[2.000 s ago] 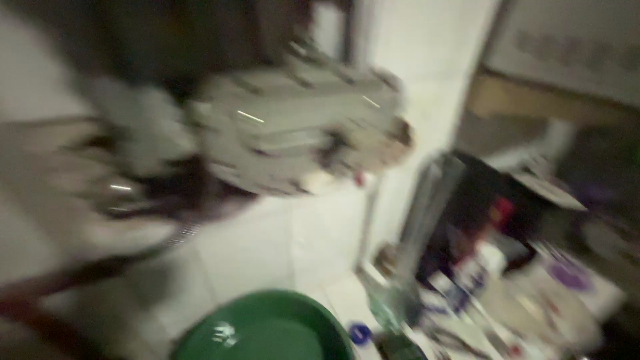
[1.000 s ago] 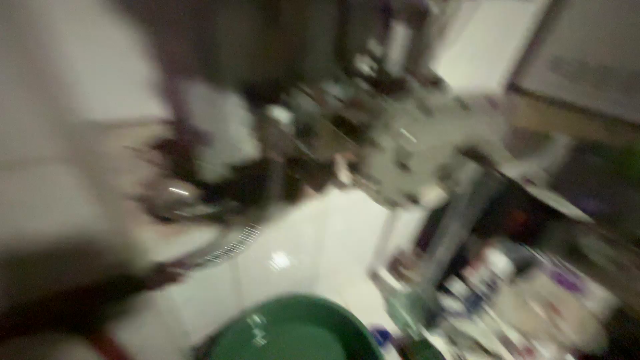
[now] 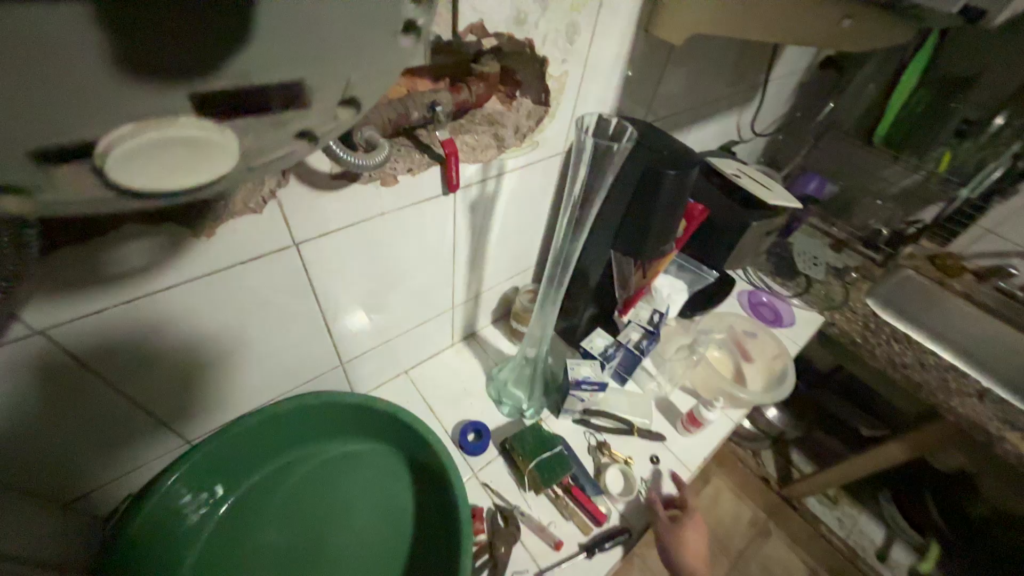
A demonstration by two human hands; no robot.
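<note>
My right hand (image 3: 682, 532) reaches in from the bottom right over the edge of the white tiled counter. Its fingers are apart, and I see nothing held in it. Just above the fingertips lies a small black ring (image 3: 654, 460). Left of the hand are a white roll of tape (image 3: 618, 482), keys (image 3: 612, 454), a black-handled screwdriver (image 3: 602, 544) and a red-handled tool (image 3: 586, 504). Black pliers (image 3: 620, 425) and a small white bottle (image 3: 698, 417) lie farther back. My left hand is out of view.
A green basin (image 3: 320, 496) fills the lower left. A tall glass vase (image 3: 552, 288) stands near the wall, beside a black appliance (image 3: 640, 216). Above the basin hangs a grey metal panel (image 3: 320, 48). A red-handled valve (image 3: 450, 164) sticks out near broken wall.
The view has shifted and become sharper. My right hand now shows over the counter's edge; I cannot make it out there in the earlier blurred frames.
</note>
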